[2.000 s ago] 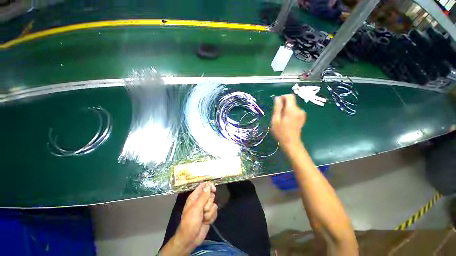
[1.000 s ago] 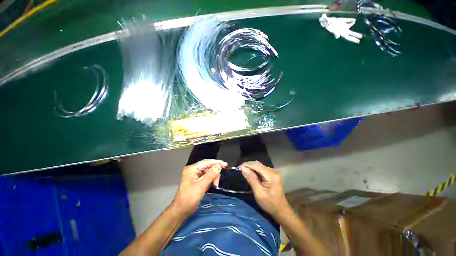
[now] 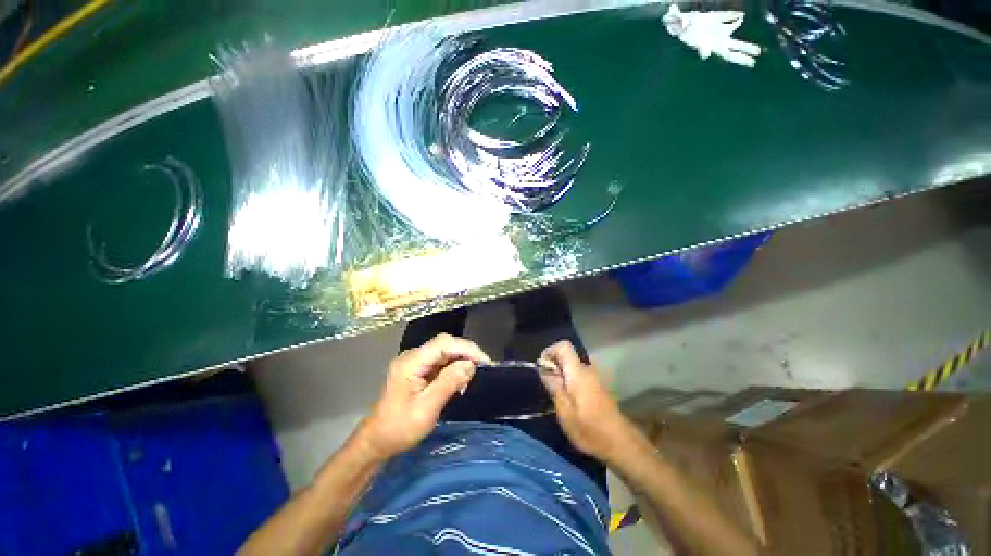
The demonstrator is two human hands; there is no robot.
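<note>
My left hand [image 3: 424,389] and my right hand [image 3: 576,393] are over my lap, below the table's front edge. Both hold a thin dark wire [image 3: 515,364] between fingertips and thumbs. A short stretch spans the gap, and a lower curve of it hangs between the hands. On the table lie a round coil of dark shiny wires [image 3: 465,128], a pale C-shaped bundle of tubing [image 3: 380,141] touching its left side, and a straighter glassy bundle of clear strips [image 3: 285,179]. A yellow-tan pad [image 3: 429,280] lies at the table edge under crinkled film.
A few thin silvery arcs [image 3: 191,223] lie at far left on the green table [image 3: 695,141]. White gloves [image 3: 712,33] and dark wire loops [image 3: 806,43] lie at upper right. Blue bins [image 3: 196,462] stand lower left, another below the table. Cardboard cartons [image 3: 810,462] stand lower right.
My right hand has gone from beside the coil down to my lap, meeting my left hand at the wire. Over the last second, the gap between my fingertips has widened slightly.
</note>
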